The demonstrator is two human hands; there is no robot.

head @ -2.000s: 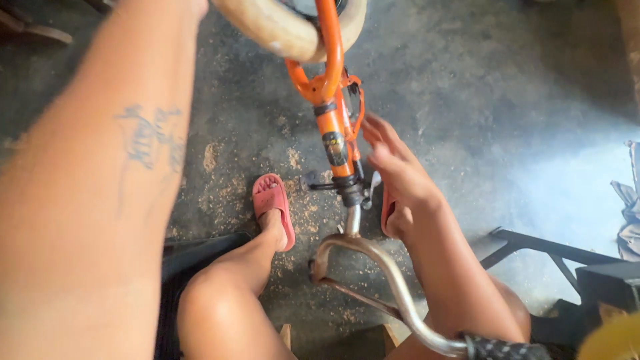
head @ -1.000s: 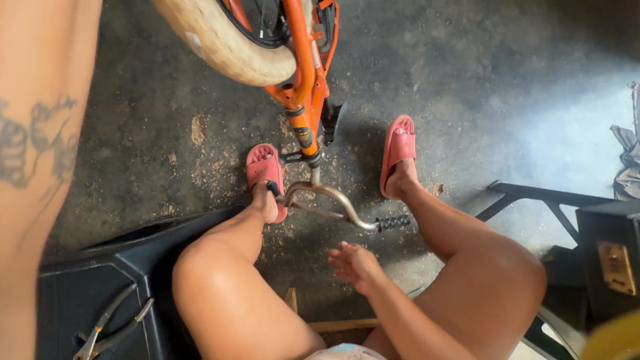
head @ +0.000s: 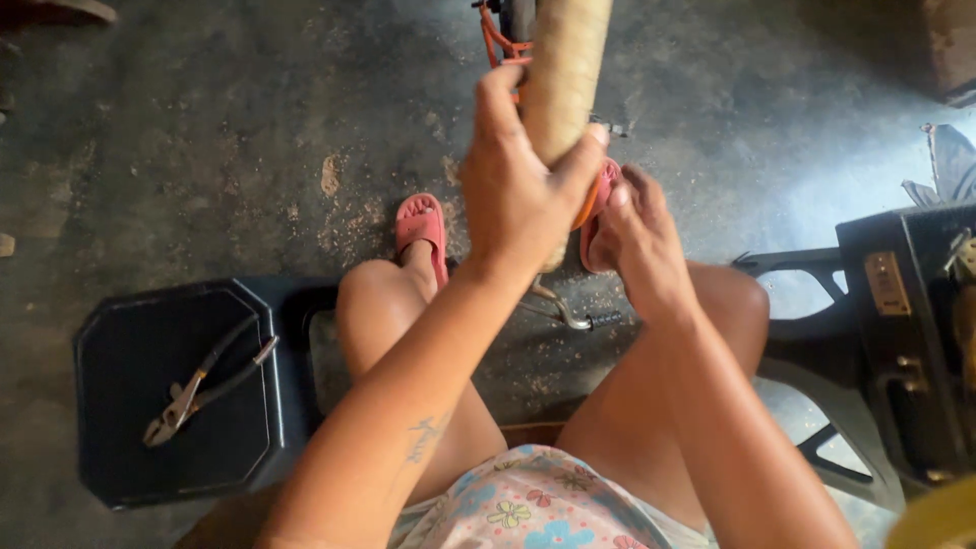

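Observation:
Upside down between my legs stands an orange bicycle frame (head: 512, 47), its silver handlebar (head: 563, 306) with a black grip low near the floor. My left hand (head: 518, 168) is wrapped round the cream tyre (head: 568, 76), fingers on its left side and thumb on its right. Just right of the tyre is my right hand (head: 648, 229), fingers slightly bent and blurred, near an orange part of the bicycle; whether it touches that part I cannot tell. A pair of pliers (head: 179, 404) with dark handles lies on a black plastic stool (head: 99, 381) at the left.
My feet, in pink slide sandals (head: 422, 227), rest on the dark concrete floor (head: 229, 191), which has crumbs scattered on it. At the right stands a black machine or case (head: 877, 221) on black legs. A crumpled dark item (head: 953, 164) lies beyond it.
My left hand, outside the frame a second ago, now holds the tyre. My right hand has moved up from near the handlebar to beside the tyre. The wheel has turned nearly edge-on to the view.

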